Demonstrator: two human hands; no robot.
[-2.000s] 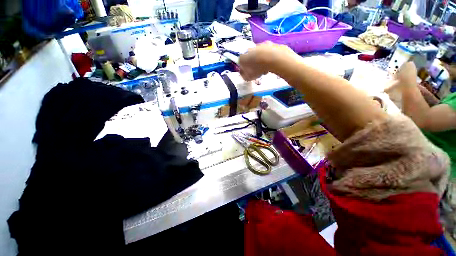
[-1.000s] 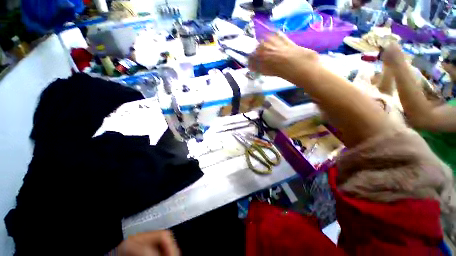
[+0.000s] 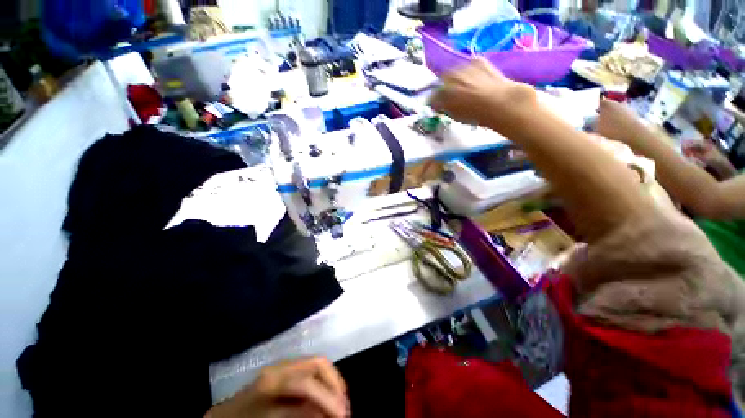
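The black garment (image 3: pixel 188 302) lies heaped over the left of the sewing table and hangs off its front edge. The white sewing machine (image 3: pixel 339 155) stands behind it, with the needle area (image 3: pixel 327 222) beside the cloth. My right hand (image 3: pixel 474 88) is raised over the machine head, fingers curled; whether it holds anything cannot be told. A small green item (image 3: pixel 430 125) shows on the machine just below it. My left hand (image 3: pixel 294 388) is at the bottom edge, partly cut off and blurred, fingers bent, in front of the table edge; its grip is unclear.
Gold-handled shears (image 3: pixel 441 265) lie right of the needle, near a black cord (image 3: pixel 437 208). A purple box (image 3: pixel 494 263) with oddments sits at the table's right. Behind are a purple basket (image 3: pixel 523 64) and a metal cup (image 3: pixel 314 73). Another person's arm (image 3: pixel 653 155) is at right.
My left hand has come into view at the bottom and moved right. My right hand sits slightly further right and lower over the machine. The whole view has shifted a little.
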